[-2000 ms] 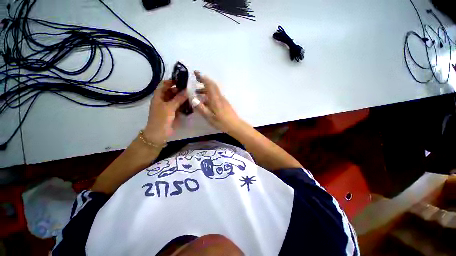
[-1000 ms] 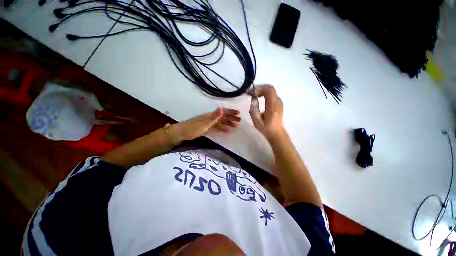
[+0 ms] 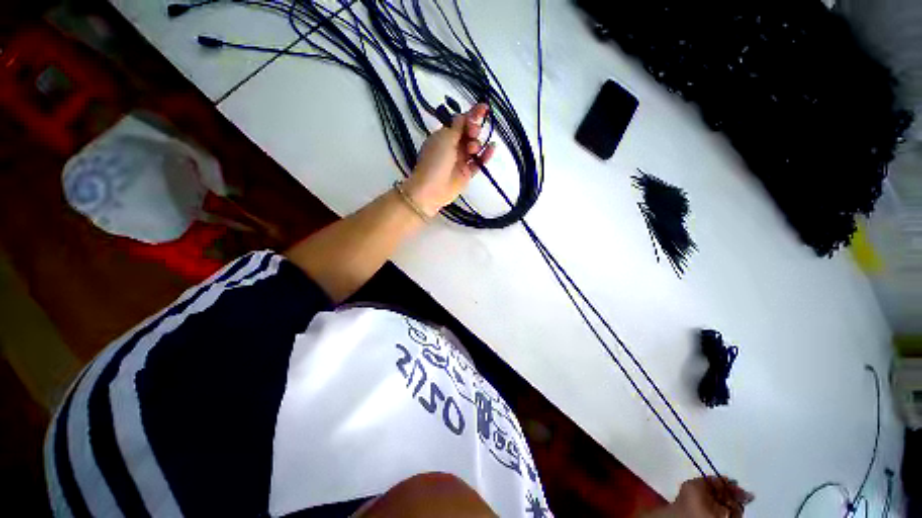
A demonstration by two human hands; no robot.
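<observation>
A black cable (image 3: 596, 322) is stretched as two near-parallel strands across the white table. My left hand (image 3: 455, 157) holds its upper end, over the loops of loose black cables (image 3: 521, 152). My right hand (image 3: 712, 498) is shut on the other end at the bottom edge of the picture, partly cut off. A tied black bundle (image 3: 716, 367) lies right of the stretched cable. A small pile of black twist ties (image 3: 664, 219) lies above it.
A black phone (image 3: 607, 119) lies above the twist ties. A large dark heap (image 3: 768, 101) covers the far table edge. A thin looped cable (image 3: 851, 506) lies at lower right. A pale covered stool (image 3: 142, 182) stands left of the white table (image 3: 596, 415).
The view has turned. The small black hank is no longer in my hands. My left hand has moved up over the cable loops; my right hand has moved far down and right, stretching the cable.
</observation>
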